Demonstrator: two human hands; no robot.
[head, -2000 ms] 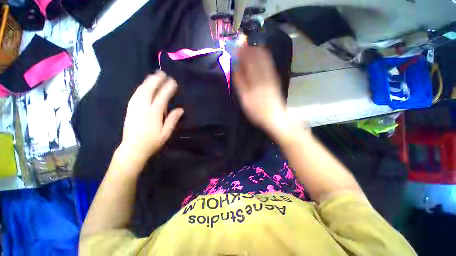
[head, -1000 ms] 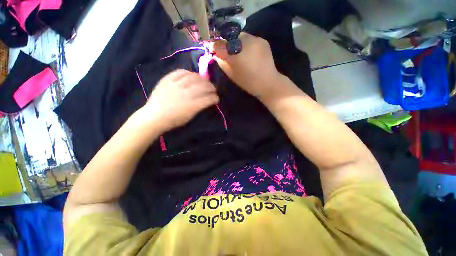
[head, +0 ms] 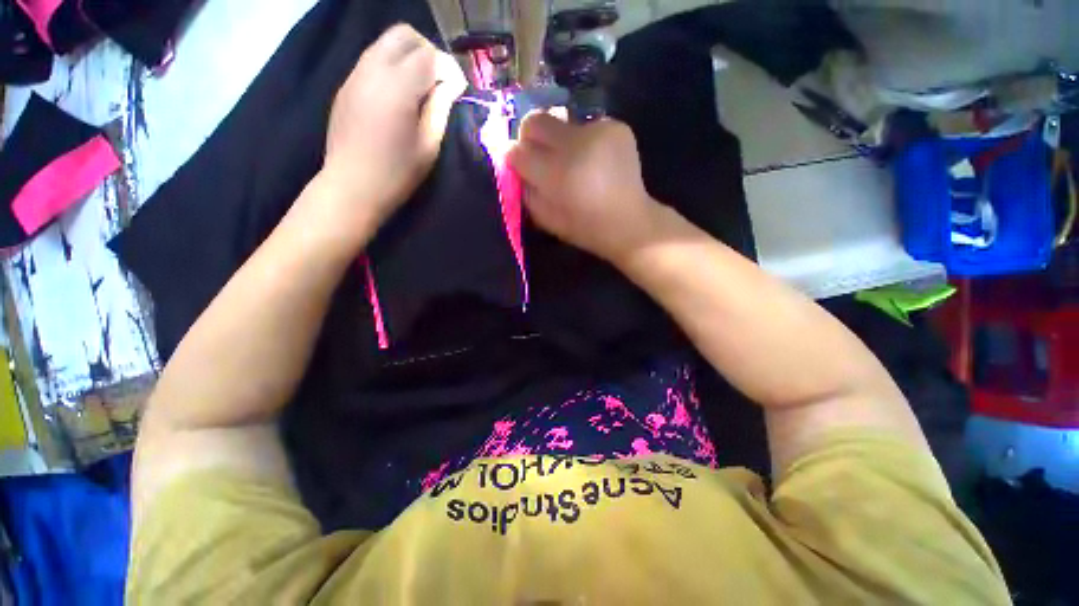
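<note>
Black fabric (head: 438, 266) covers the machine table and the lap. A narrow pink strip (head: 512, 219) runs down it from the bright spot at the presser foot and needle (head: 506, 104). A second thin pink edge (head: 376, 305) shows to the left. My left hand (head: 385, 118) is at the left of the needle with fingers bent onto the black fabric, pinching it. My right hand (head: 577, 172) is just right of the needle, fingers closed on the cloth beside the pink strip. The exact fingertip contact is partly hidden by glare.
The sewing machine (head: 497, 30) stands at the top. Cut pieces with pink (head: 65, 184) lie at the left on the worn table end (head: 89, 296). A dark tool (head: 834, 113), a blue basket (head: 982, 207), green material (head: 905, 300) and a red stool or crate (head: 1023, 361) are at right.
My left hand has moved up and left, from the cloth below the needle to beside the needle. My right hand has shifted slightly down and right. The pink strip is now more exposed.
</note>
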